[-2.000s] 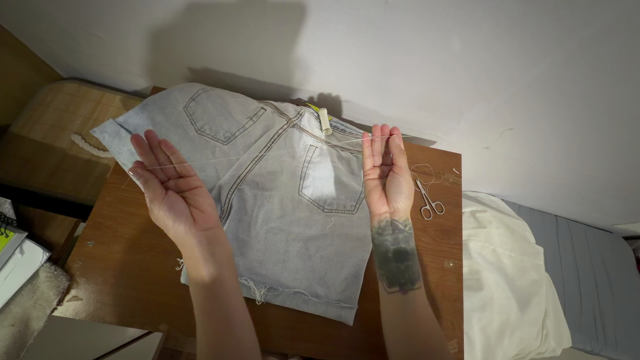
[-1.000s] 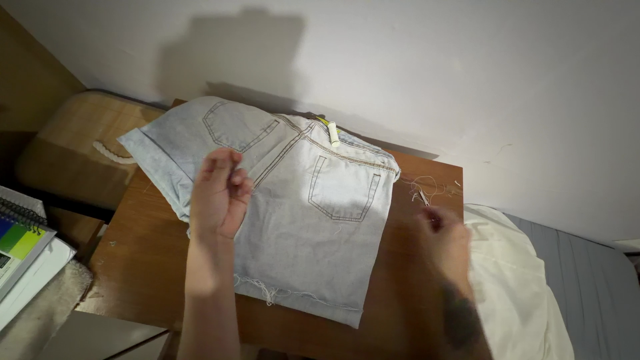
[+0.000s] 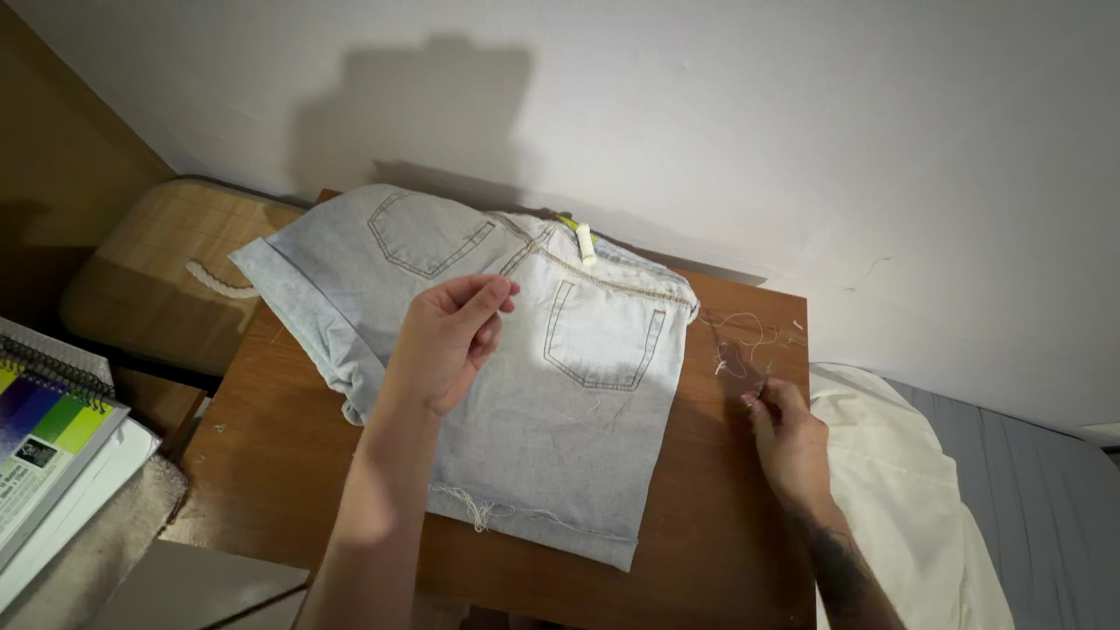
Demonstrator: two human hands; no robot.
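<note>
Light-grey denim shorts (image 3: 542, 437) lie over a wooden table, back pockets up, with a frayed hem and loose threads. Above them my left hand (image 3: 451, 341) is raised, thumb and forefinger pinched together; whether a thread is between them cannot be made out. My right hand (image 3: 792, 437) is low over the table's right side, its fingertips closed around a small dark object, mostly hidden. Just beyond those fingertips lie loose pale threads (image 3: 739, 341). A small whitish cylinder (image 3: 585, 245) rests at the waistband beside something yellow-green. The small scissors are not plainly visible.
The wooden table (image 3: 709, 542) stands against a pale wall (image 3: 787, 157). White cloth (image 3: 884, 490) is beyond its right edge, beside a grey surface (image 3: 1006, 472). At left are a spiral notebook (image 3: 52, 437) and a wooden-topped piece with a rope handle (image 3: 219, 278).
Two seconds ago both palms were up with a thread stretched between them and small scissors lay at right. My left fingers have closed; my right hand has moved down to where the scissors lay.
</note>
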